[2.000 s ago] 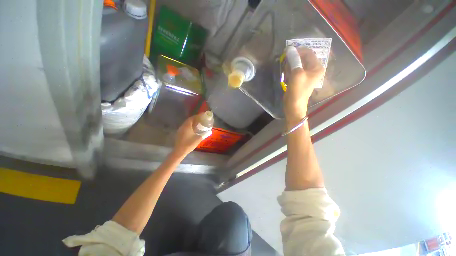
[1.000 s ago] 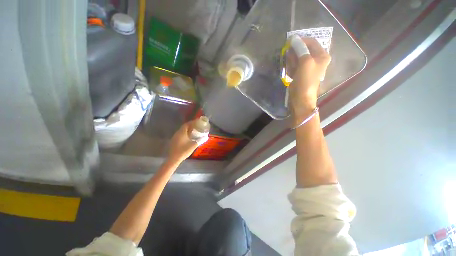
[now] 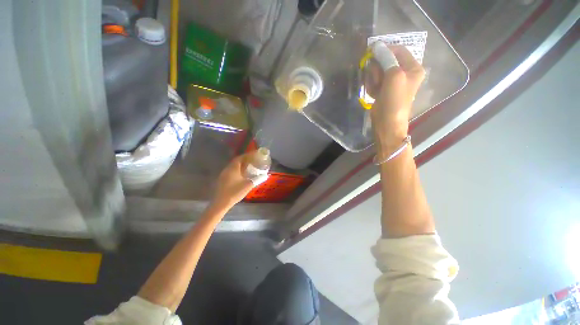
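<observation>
My right hand (image 3: 395,82) grips the handle on the top of a large silver tin (image 3: 439,76), beside its white label. The tin is tilted, with its pale round spout (image 3: 299,96) towards the lower left. My left hand (image 3: 234,179) holds a small translucent squeeze bottle (image 3: 259,162) upright, its uncapped neck below and left of the spout, apart from it. Faint thin streaks show between spout and bottle; I cannot tell if liquid is flowing. White wraps cover fingertips on both hands.
A grey jerrycan (image 3: 137,82) with a white cap stands at the left by a white bag (image 3: 159,149). A green tin (image 3: 207,57) and a yellow-topped tin (image 3: 219,111) stand behind my left hand. The cupboard door (image 3: 57,114) is at the left, a white panel (image 3: 496,190) at the right.
The view has shifted slightly, so the cupboard things sit further left. The tin is tilted a little more, its spout opening facing me more. Both hands keep their holds.
</observation>
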